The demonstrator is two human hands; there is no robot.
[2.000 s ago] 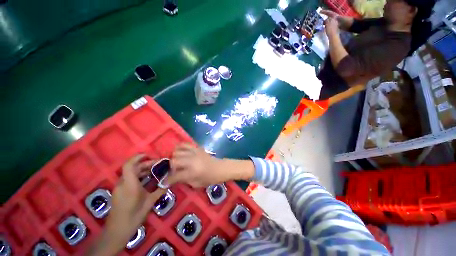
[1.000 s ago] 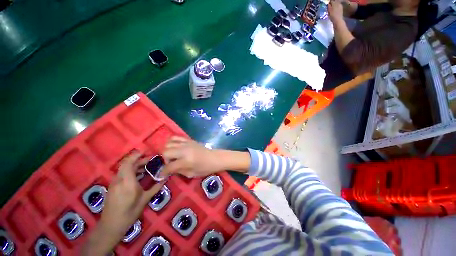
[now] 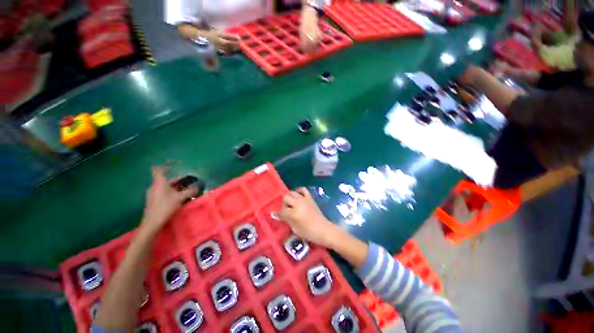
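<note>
The red tray (image 3: 215, 207) lies in front of me, with silver watch cases (image 3: 225, 294) in several pockets and a row of bare pockets along its far side. My left hand (image 3: 161, 200) is at the tray's far edge, its fingers on a dark smartwatch unit (image 3: 187, 186), over the belt side; the hand is slightly blurred. My right hand (image 3: 303, 216) is above the tray's right part, fingertips pinched on a small white piece, seemingly a wipe (image 3: 276, 216). The hands are apart.
Three loose watch units, one nearest (image 3: 243, 151), lie on the green belt (image 3: 163, 143). A white bottle (image 3: 325, 159) and clear film scraps (image 3: 374, 190) are right of the tray. A yellow stop button box (image 3: 79, 130) stands left. Coworkers' hands work at another red tray (image 3: 280, 62) and at the right.
The view has swung up and left. My hands have moved apart; my left hand has carried the unit to the tray's far edge, while my right has let go of it.
</note>
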